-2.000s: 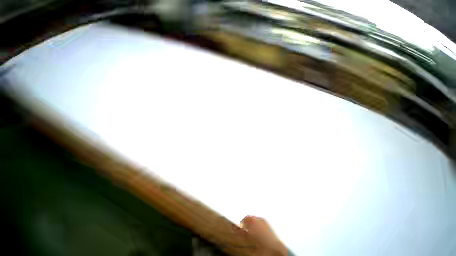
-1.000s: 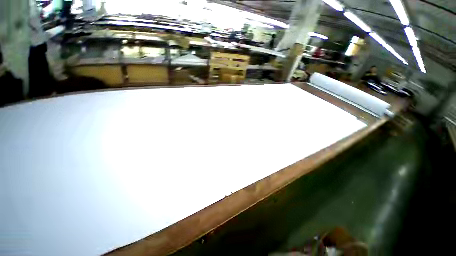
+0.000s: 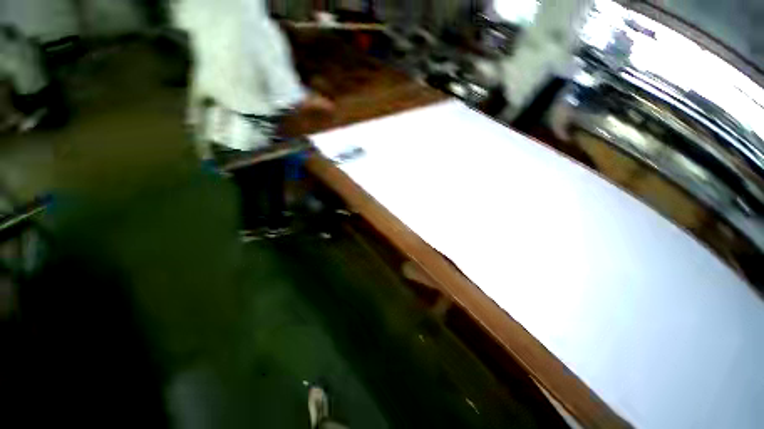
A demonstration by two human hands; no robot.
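Note:
A long white fabric lay covers most of the cutting table and runs from the right edge of the view to the upper middle. Its left edge lies a little inside the table's brown wooden edge. A small grey object lies on the fabric near its far left corner, too blurred to name surely. My left hand and my right hand are both out of the picture.
A person in a white top stands at the table's far left corner. Another person in light clothing is at the far side. Green floor lies left of the table. Cluttered shelving stands beyond it at the right.
The view has swung left from the table end with the roll to the other end with the people. The hand seen at the near edge two seconds ago no longer shows.

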